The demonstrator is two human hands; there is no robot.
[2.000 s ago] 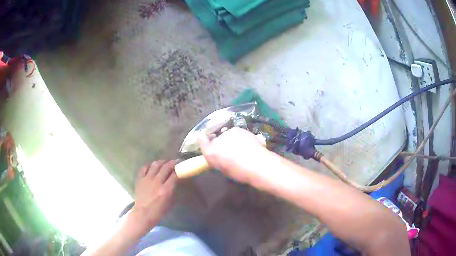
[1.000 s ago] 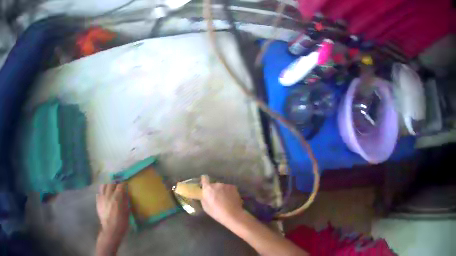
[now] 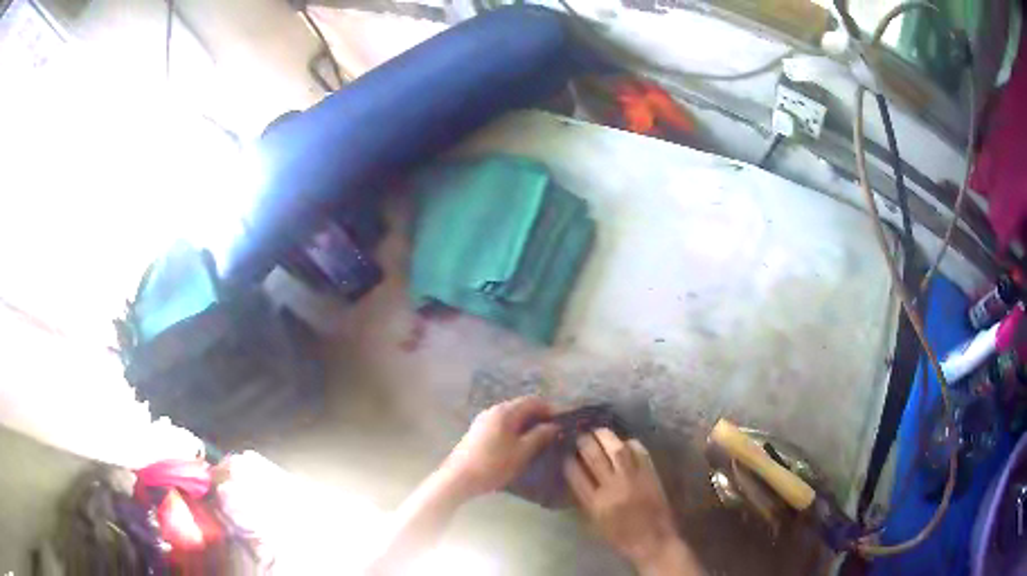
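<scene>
A small dark cloth piece lies on the table in front of me, partly under my hands and blurred. My left hand grips its upper edge from the left. My right hand is close beside it, its curled fingers on the piece's right side. The steam iron rests to the right of my right hand, its pale handle up, with nobody holding it. A template is not visible.
A green cloth stack lies ahead. A dark pile is on the left, red cloth below it. A phone-like box lies by the navy roll. A hose arches right, above a blue surface.
The view has turned. My right hand has let go of the iron and moved to the cloth beside my left hand. The orange template and green edges seen earlier no longer show; a dark surface shows.
</scene>
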